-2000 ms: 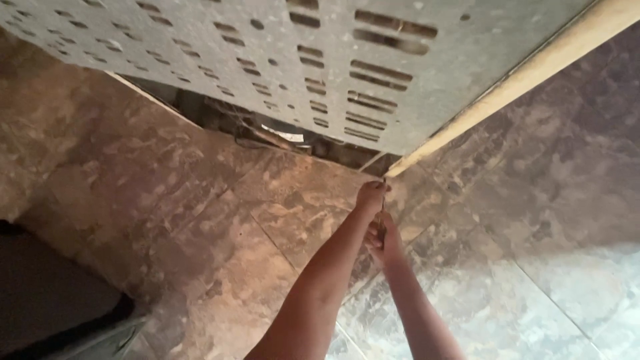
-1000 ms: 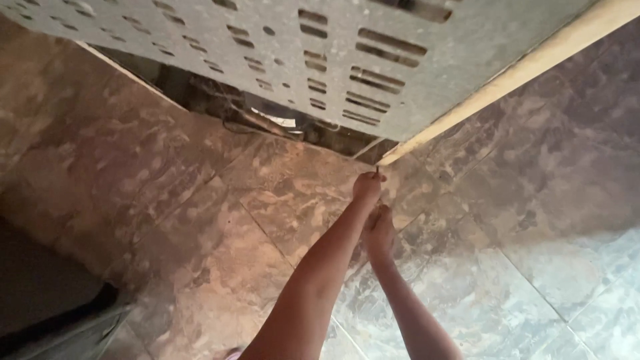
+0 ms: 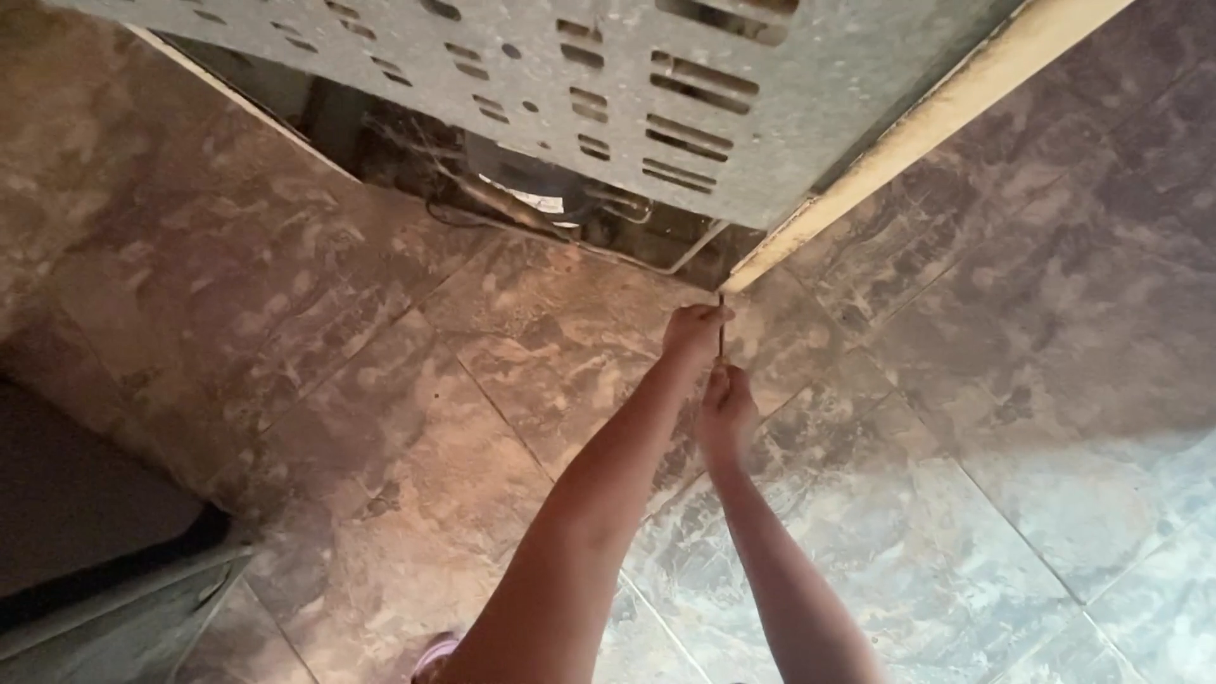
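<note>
A perforated sheet-metal back panel (image 3: 608, 104) of an appliance fills the top of the view, with a pale side edge (image 3: 912, 142) running down to a low corner. Just below that corner, my left hand (image 3: 695, 331) has its fingers at the upper part of a thin dark rod (image 3: 721, 328), which looks like a screwdriver shaft. My right hand (image 3: 728, 408) is closed around the rod's lower end, where a handle is mostly hidden. The rod's tip meets the corner; what it touches there is too small to tell.
Behind the panel's lower opening are a dark rounded part (image 3: 522, 171) with a pale label, tubing (image 3: 698, 247) and a loose cable (image 3: 446, 217). Marbled floor tiles (image 3: 380, 456) surround the appliance. A dark object with a grey side (image 3: 104, 532) stands at the lower left.
My right hand was up close against my left hand; it is now a little lower, with more of the rod showing between them. My left hand stays by the corner.
</note>
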